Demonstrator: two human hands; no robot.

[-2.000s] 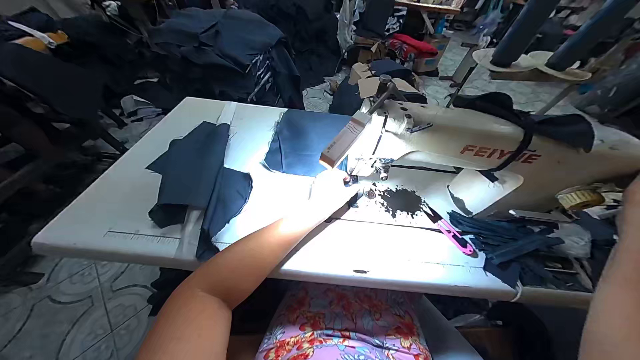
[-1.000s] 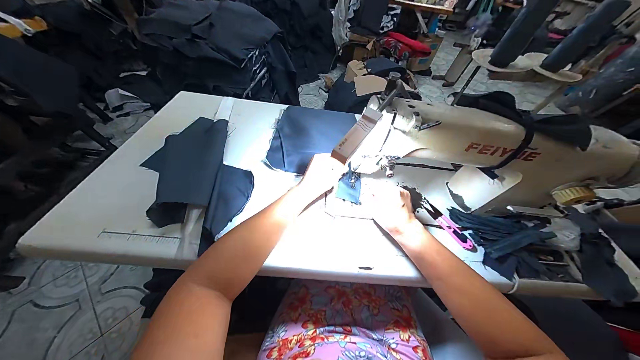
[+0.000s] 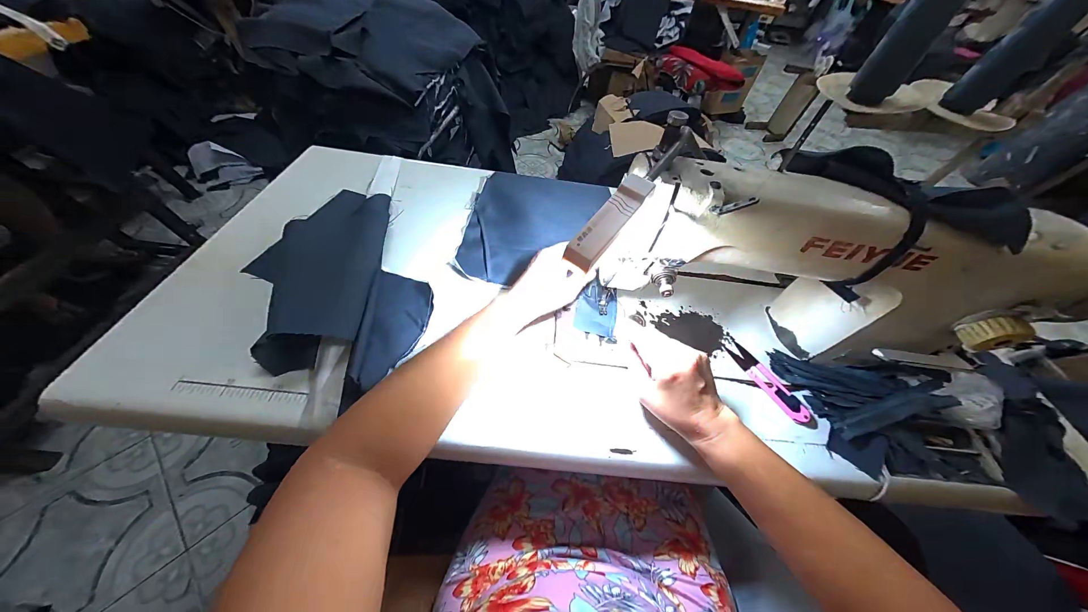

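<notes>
A Feiyue sewing machine (image 3: 850, 229) stands on the white table. Under its presser foot lies a small dark blue fabric piece (image 3: 594, 316). My left hand (image 3: 548, 285) is just left of that piece, its fingertips near the cloth and partly hidden by glare and by a pale box-like guard (image 3: 609, 223) fixed at the machine head. My right hand (image 3: 676, 374) rests on the table to the right of the piece, fingers curled with the fingertips toward it; whether it grips anything is unclear. A larger dark blue fabric panel (image 3: 535, 223) lies behind my left hand.
Pink-handled thread snips (image 3: 778, 391) lie right of my right hand, beside dark fabric strips (image 3: 875, 395). Dark cut pieces (image 3: 327, 272) lie at the left of the table (image 3: 204, 340). Black lint (image 3: 693, 330) is scattered near the needle area. Cloth heaps (image 3: 365, 51) stand behind.
My right hand, away from the needle area two seconds ago, came in beside the small piece and now sits slightly lower with fingers curled. My left hand stays near the presser foot.
</notes>
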